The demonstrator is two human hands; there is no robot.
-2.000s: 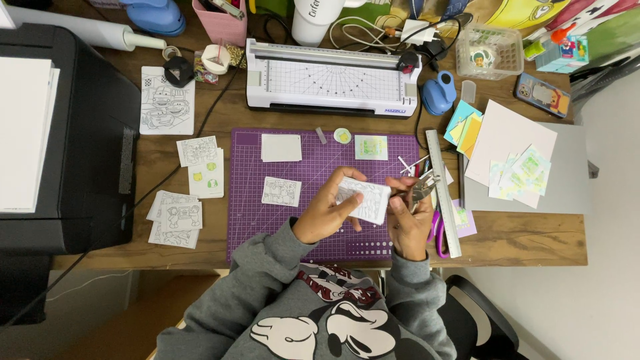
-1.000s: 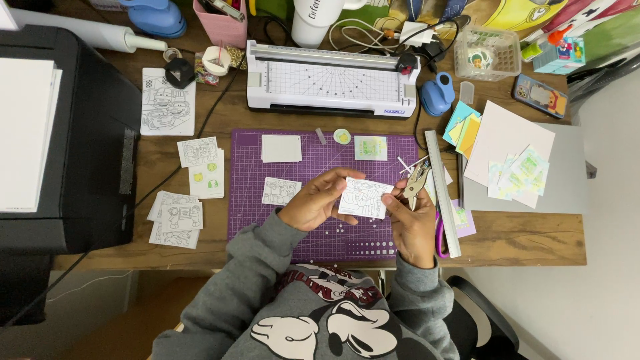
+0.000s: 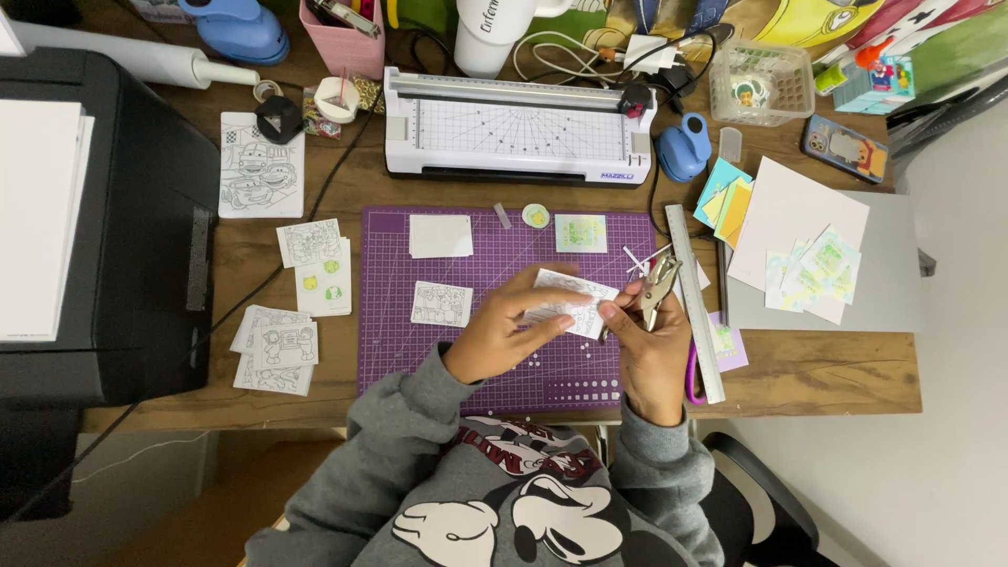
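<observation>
Over the purple cutting mat (image 3: 386, 354), my left hand (image 3: 504, 327) has its fingers across a small stack of printed line-drawing cards (image 3: 587, 315). My right hand (image 3: 654, 346) pinches the right end of those cards between thumb and finger, and also holds a metal single-hole punch (image 3: 657, 287) against its fingers. On the mat lie a blank white card stack (image 3: 441, 236), a line-drawing card (image 3: 442, 305), a round sticker-like piece (image 3: 535, 216) and a green-and-yellow printed card (image 3: 581, 234). Small white punched dots are scattered below my hands.
A paper trimmer (image 3: 516, 126) stands behind the mat. A metal ruler (image 3: 694, 307) lies at its right edge, over purple-handled scissors (image 3: 693, 374). More cards (image 3: 285, 344) lie to the left, beside a black printer (image 3: 118, 236). A closed laptop (image 3: 882, 268) bears papers at right.
My left hand has shifted its hold, its fingers now lying across the face of the cards. The cards have tilted. The punch has stayed in my right hand.
</observation>
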